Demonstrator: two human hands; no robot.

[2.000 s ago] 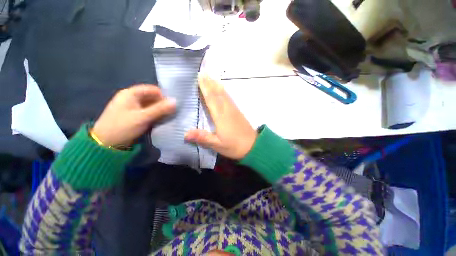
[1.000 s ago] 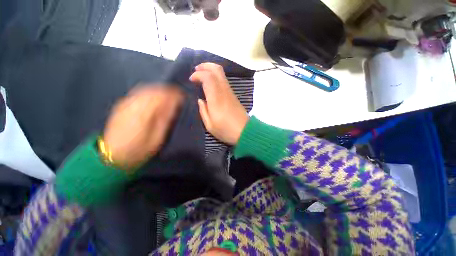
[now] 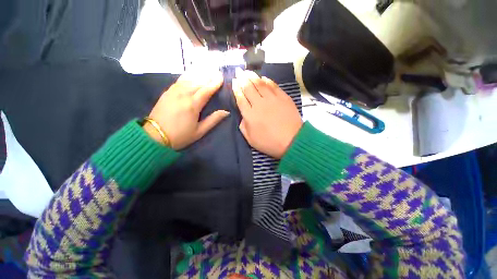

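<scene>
The dark garment panel (image 3: 82, 103) lies over the machine table and hangs toward my lap. Striped pocketing (image 3: 267, 190) shows from under its right edge. My left hand (image 3: 188, 109) lies flat on the panel, fingers pointing at the needle area. My right hand (image 3: 267, 111) lies flat beside it, fingertips near the presser foot, over the dark cloth and its striped edge. The sewing machine head (image 3: 234, 22) overhangs the fingertips. The presser foot and needle are washed out by bright light.
Turquoise-handled thread snips (image 3: 362, 119) lie right of the hands, by a black machine housing (image 3: 346, 49). A white roll (image 3: 430, 122) is at the table's right edge. A blue basket (image 3: 474, 201) stands below. A white piece (image 3: 22, 174) shows at the left.
The striped pocketing was face up, then the dark panel was over it. Both hands and the cloth are now up at the needle. My left hand has flattened on the panel.
</scene>
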